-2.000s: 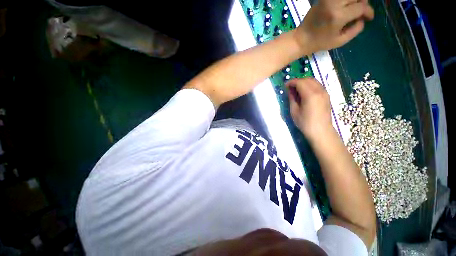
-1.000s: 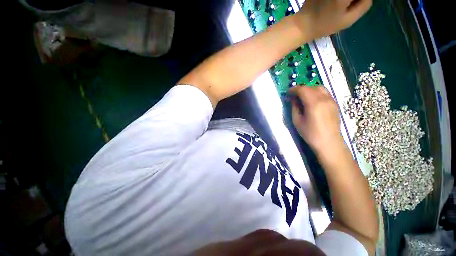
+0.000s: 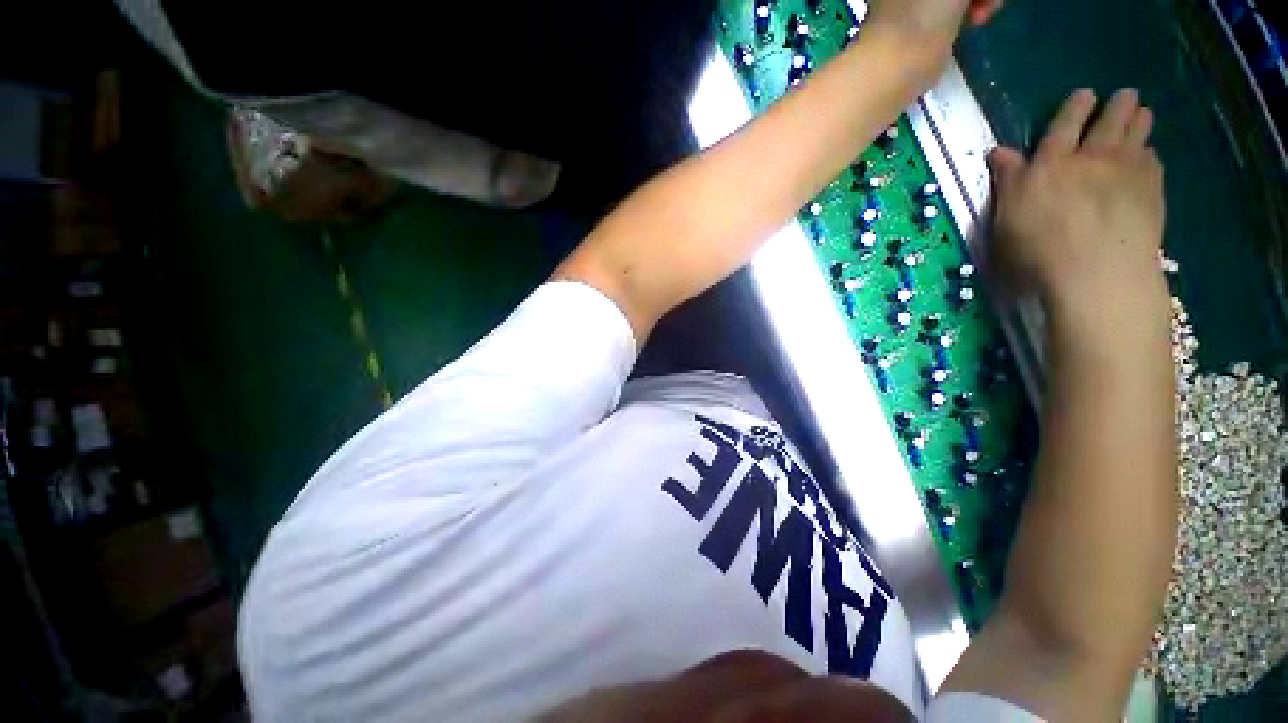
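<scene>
A green circuit board (image 3: 904, 283) lies between pale rails, with rows of small blue-black and white parts standing on it. My left hand (image 3: 939, 21) is over the far rail at the top, partly cut off by the frame edge; its fingertips and anything in them are hidden. My right hand (image 3: 1081, 198) is past the far rail, over the dark green surface, back up, fingers spread, with nothing visible in it. A pile of loose cream-white components (image 3: 1232, 537) lies at the right, partly behind my right forearm.
The bright near rail (image 3: 826, 346) runs between my body and the board. The far rail (image 3: 961, 134) borders the green bench surface (image 3: 1045, 57). A person's sleeved arm (image 3: 410, 148) shows at upper left. Boxes (image 3: 156, 565) stand on the dark floor at left.
My right hand has left the board, moved across the far rail, and its fingers have spread. More board is exposed. The view has shifted, with the pile lower and farther right.
</scene>
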